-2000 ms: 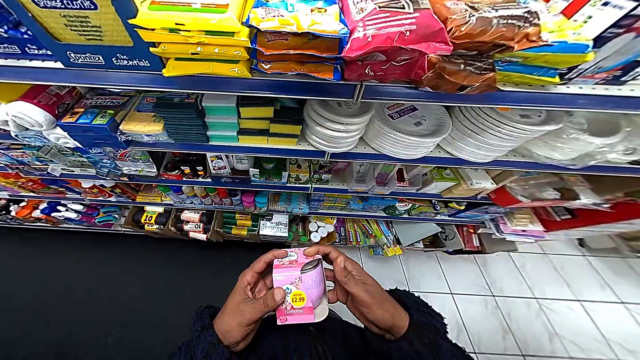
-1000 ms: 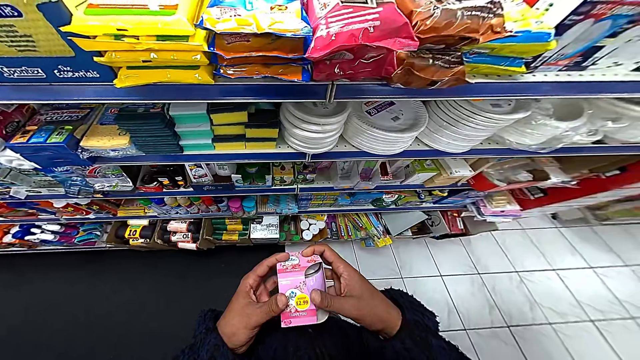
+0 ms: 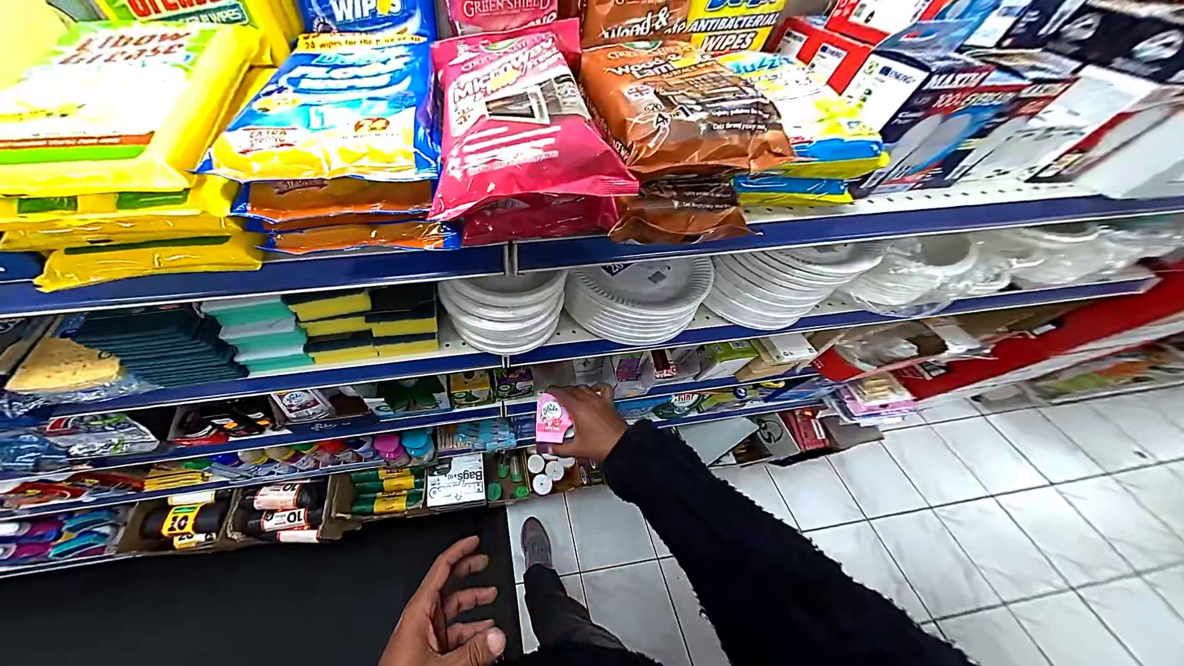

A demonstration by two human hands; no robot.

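My right hand [image 3: 592,424] is stretched out toward the lower shelves, closed around a small pink carton [image 3: 553,421] whose printed end faces up. The carton is in front of a shelf of small boxed goods, near a green and purple pack [image 3: 513,382]; whether it touches the shelf I cannot tell. My left hand [image 3: 449,610] hangs low in the view, palm turned inward, fingers spread and nothing in them. Below the carton stand white-capped containers [image 3: 544,472] beside a white box of bags [image 3: 455,481].
Packs of wipes [image 3: 527,120] lie on the top shelf, above sponges [image 3: 370,324] and stacked white disposable plates [image 3: 638,296]. Blue shelf edges [image 3: 647,250] run across. Below are rolls of bags [image 3: 277,509], a black mat [image 3: 277,592], white floor tiles [image 3: 925,499] and my shoe [image 3: 536,544].
Both hands held the pink carton close to my body before. My left hand has let go of it, and my right hand has moved forward to the shelves with it.
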